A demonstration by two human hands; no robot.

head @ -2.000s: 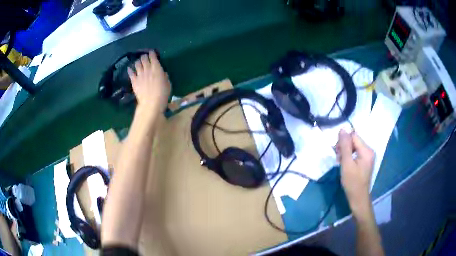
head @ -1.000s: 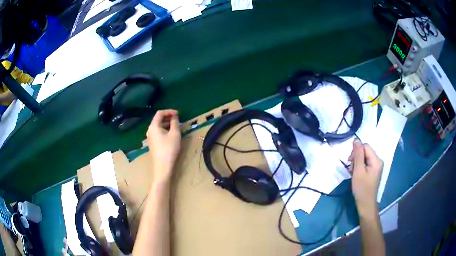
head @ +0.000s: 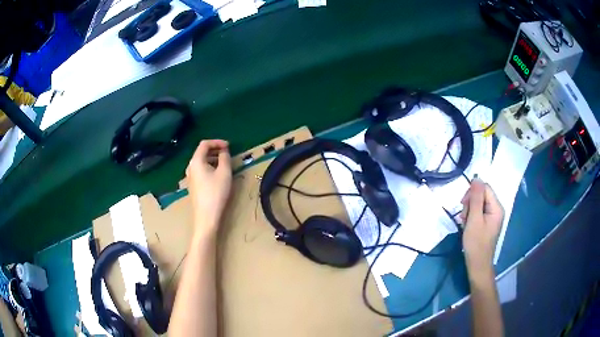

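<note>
Black headphones (head: pixel 332 240) lie on the cardboard mat (head: pixel 276 296) and papers in the middle, with an audio cable (head: pixel 366 289) looped inside and below them. A second black set (head: pixel 468 131) lies on the white papers (head: pixel 421 210) at right. My right hand (head: pixel 481 209) is beside it, fingers pinched on a small dark cable end; its tip shows above the fingertips. My left hand (head: pixel 210 174) hovers at the mat's notched far edge, fingers curled; whether it holds anything cannot be seen. Another headset (head: pixel 152 131) lies on the green strip beyond my left hand.
More headphones (head: pixel 99 289) lie at lower left on paper strips. A power supply (head: pixel 541 56) and a cream box with leads (head: pixel 531 124) stand at right. A blue tray (head: pixel 161 29) with dark parts is at the far left. Part of another person's arm shows at the lower left edge.
My left hand has come back from the headset on the green strip to the mat's far edge, leaving that headset there. My right hand stays by the right-hand papers.
</note>
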